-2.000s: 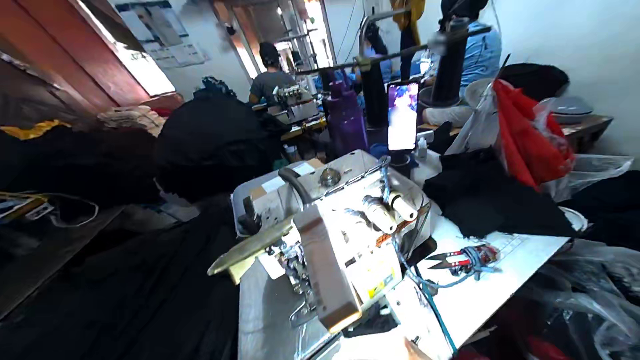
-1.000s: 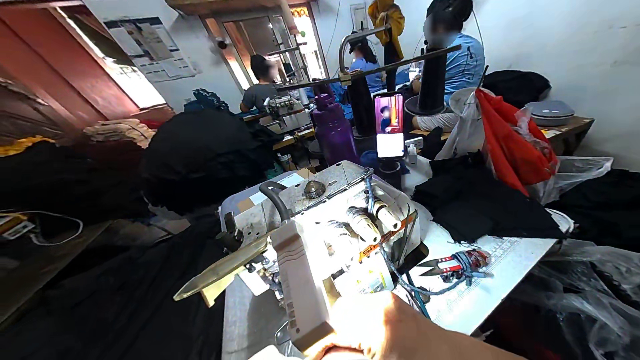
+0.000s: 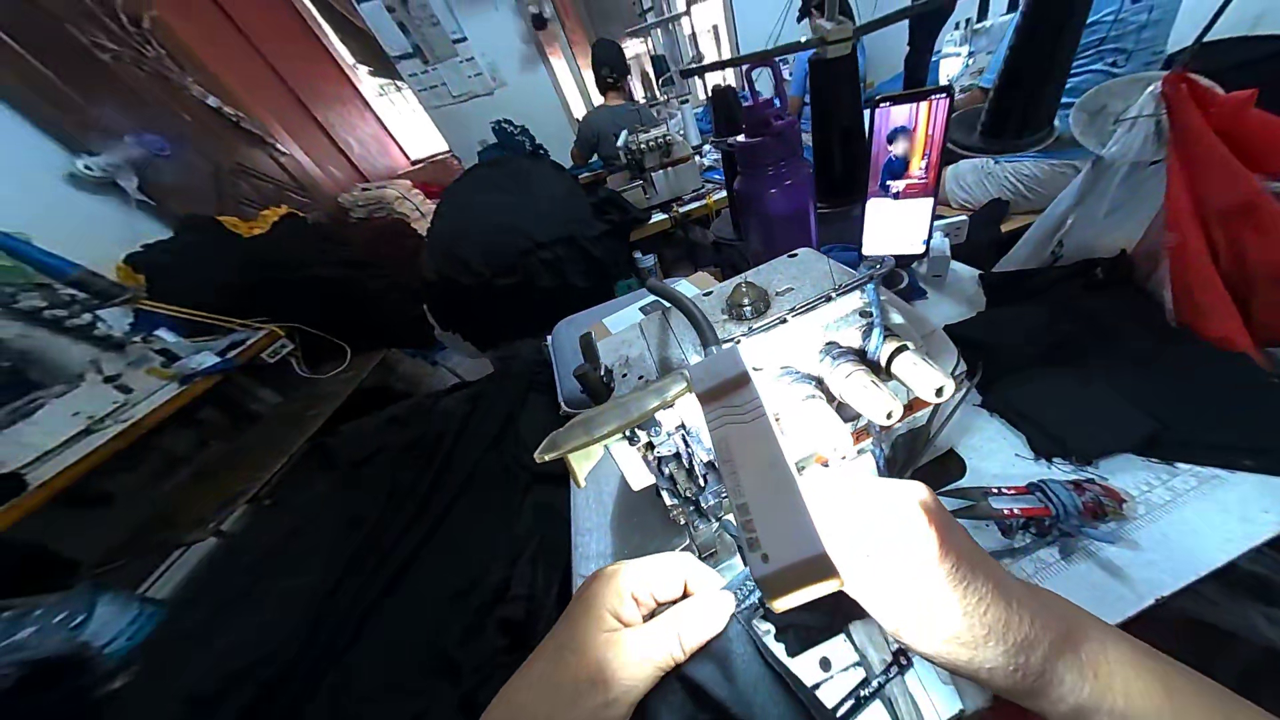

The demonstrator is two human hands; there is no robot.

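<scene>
An overlock sewing machine [image 3: 760, 440] stands before me, its thread tension knobs [image 3: 885, 385] facing right. Close to the presser foot area, my left hand [image 3: 650, 620] pinches the edge of a dark fabric piece [image 3: 735, 670] between thumb and fingers. My right hand [image 3: 900, 550] lies against the right side of the machine's pale front housing; its fingertips are hidden by glare and the housing, so its hold is unclear. Black fabric with a printed band hangs below the housing. Thread-wrapped snips [image 3: 1050, 500] with red on the handles rest on the white table to the right.
Behind the machine stand a purple bottle [image 3: 775, 190] and a phone [image 3: 905, 170] on a holder. Black cloth [image 3: 1090, 370] and a red bag [image 3: 1220, 210] are at the right. Dark fabric [image 3: 430, 540] heaps at the left. A person [image 3: 612, 110] sits at another sewing machine [image 3: 660, 165].
My left hand has come into view with dark fabric at the machine's front. My right hand, visible one second ago at the lower front, is now on the housing's right side.
</scene>
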